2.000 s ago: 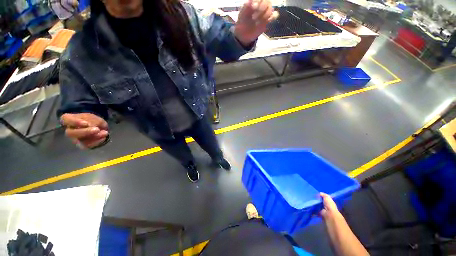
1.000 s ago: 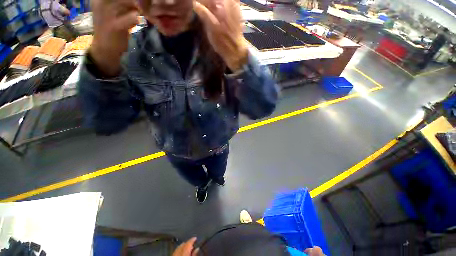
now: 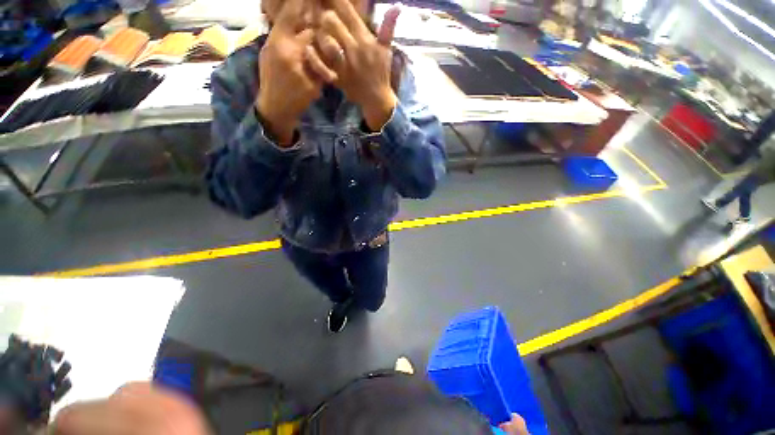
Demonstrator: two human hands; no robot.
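Note:
A bright blue plastic crate (image 3: 463,361) is tipped on its side, low at my right. My right hand (image 3: 513,425) is shut on its rim at the bottom edge; only the fingers show. The crate's inside is mostly turned away. My left hand (image 3: 132,412) is large, blurred and cut off at the bottom left, beside the heap of small black pieces (image 3: 32,374) on the white-topped table (image 3: 110,310). I cannot tell whether it holds anything.
A person in a denim jacket (image 3: 331,187) stands facing me, hands raised before the face. Behind are long benches with black strips (image 3: 81,98) and orange-topped stacks (image 3: 123,44). A blue bin (image 3: 590,172) is on the floor. A dark metal frame (image 3: 595,374) stands at right.
The crate was upright and open towards me, then was tipped over and lowered. My left hand has moved left to the black pieces. The other person's hands have come together before the face.

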